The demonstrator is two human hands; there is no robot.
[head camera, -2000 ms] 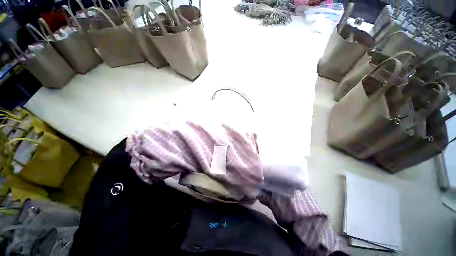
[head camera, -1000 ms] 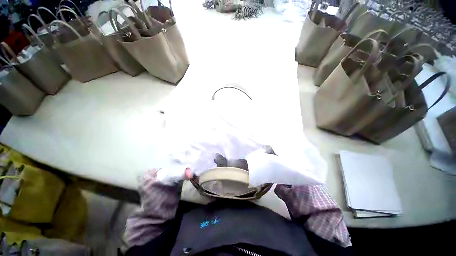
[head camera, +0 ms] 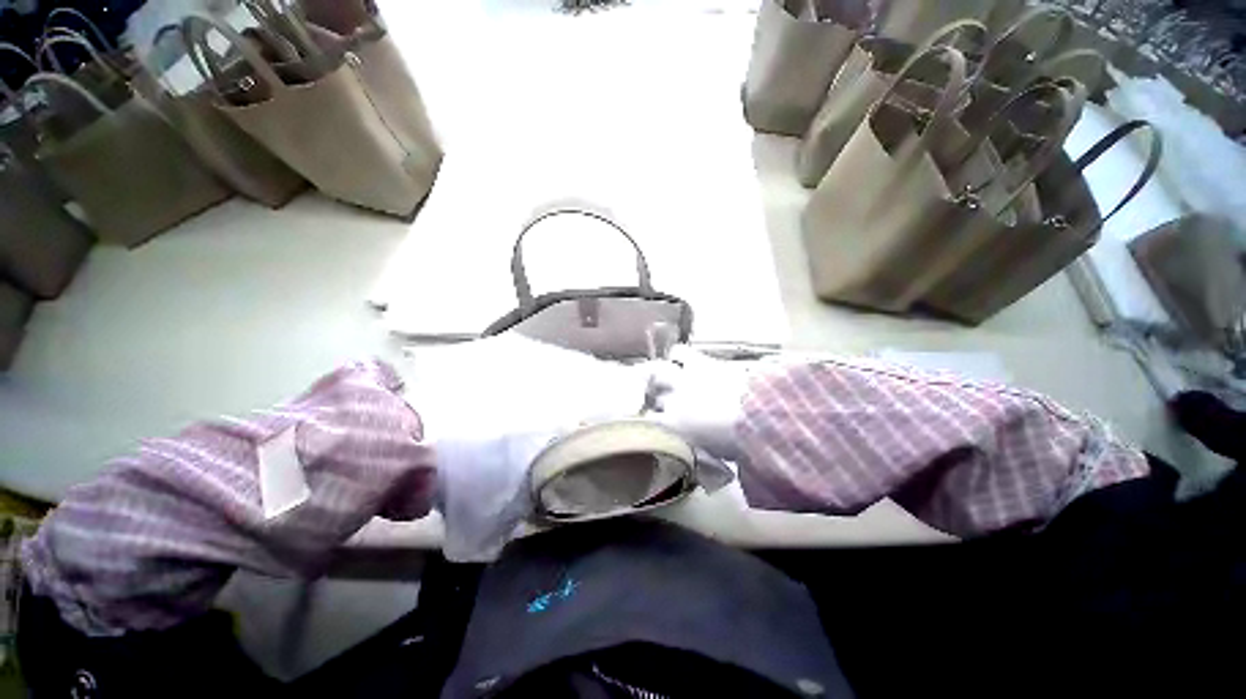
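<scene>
A taupe tote bag (head camera: 646,322) lies open in front of me on the white sheet stack (head camera: 601,123). Its far handle loops away from me and its near handle loops towards my apron. White stuffing paper (head camera: 526,396) covers the middle of the bag. My left hand (head camera: 465,430), gloved in white, is at the left side of the bag, washed out against the paper. My right hand (head camera: 704,403), also in white, reaches in from the right over the bag's opening. The fingers of both hands blend into the white, so their grip is unclear.
Taupe totes (head camera: 335,130) stand in a row at the left. More taupe totes (head camera: 888,225) stand at the right, several with upright handles. A small white sheet stack (head camera: 943,365) is partly hidden behind my right sleeve. A taupe block-like item (head camera: 1186,280) is at the far right.
Both forearms have moved up and inward from the table's near edge to over the bag. The far rim and far handle now show more clearly. The camera view has shifted.
</scene>
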